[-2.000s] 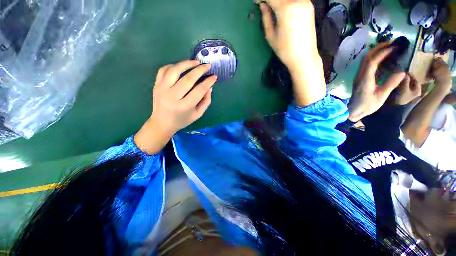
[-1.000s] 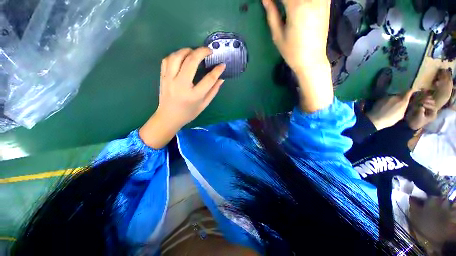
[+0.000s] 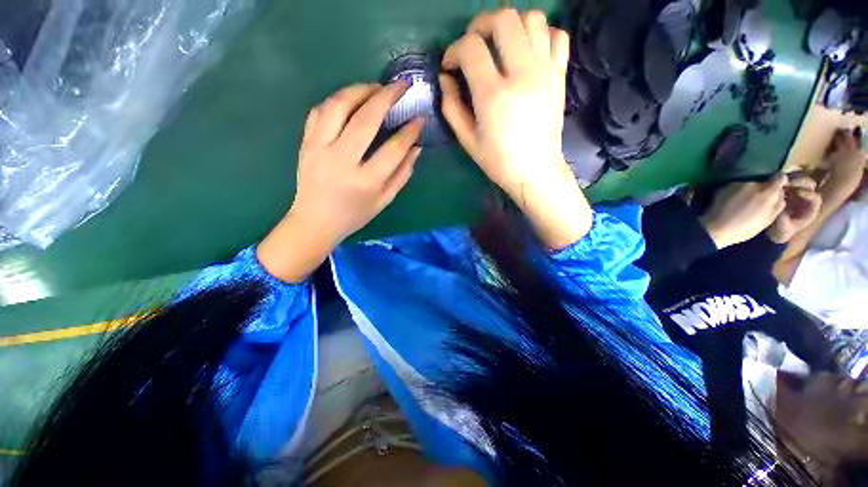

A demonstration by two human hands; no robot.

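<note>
A ribbed black cover (image 3: 415,103) lies on the green work surface between my hands, its ribs shining grey. My left hand (image 3: 350,162) rests its fingertips on the cover's left side and holds it. My right hand (image 3: 504,90) is at the cover's right edge with its fingers bent. Whether a small part is between the right fingertips cannot be seen. The cover's right side and its far end are partly hidden or blurred.
A pile of black and grey covers (image 3: 623,81) lies right of my right hand. Small black parts (image 3: 759,90) lie beyond it. A clear plastic bag (image 3: 90,124) is at the left. A neighbour's hands (image 3: 761,204) are at the right, near a tan board (image 3: 817,133).
My right hand has come left and down from the far edge to the cover. The cover and my left hand have shifted slightly left in the picture. The pile is more exposed.
</note>
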